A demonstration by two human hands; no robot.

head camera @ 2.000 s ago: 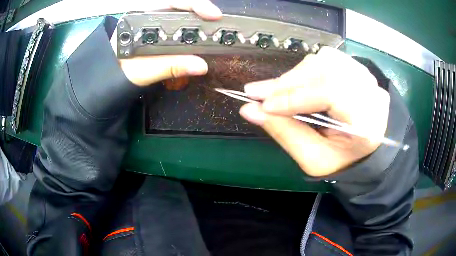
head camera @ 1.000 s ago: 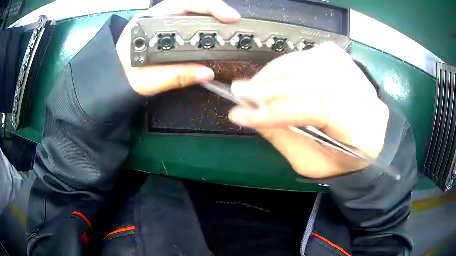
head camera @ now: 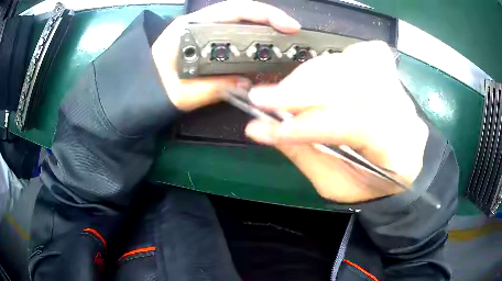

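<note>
My left hand (head camera: 192,90) holds the left end of a grey-beige bar fixture (head camera: 236,37), fingers over its far edge and thumb along its near edge. Several dark round seats with bright edges show in a row on the bar. My right hand (head camera: 341,121) holds silver tweezers (head camera: 352,156), blurred, their tips beside my left thumb, below the bar. My right hand hides the bar's right end. The black tray (head camera: 206,129) lies under the bar and hands. Whether the tweezers hold a piece cannot be told.
The green bench (head camera: 220,178) has a white strip (head camera: 429,49) at the far right. Stacked ribbed bar fixtures (head camera: 487,148) stand at the right edge. Another bar fixture (head camera: 38,66) lies at the far left beside a black block (head camera: 14,66).
My left hand and the bar have moved to the right. The tweezer tips have moved from over the tray up beside my left thumb. The scattered copper-coloured bits are now mostly covered.
</note>
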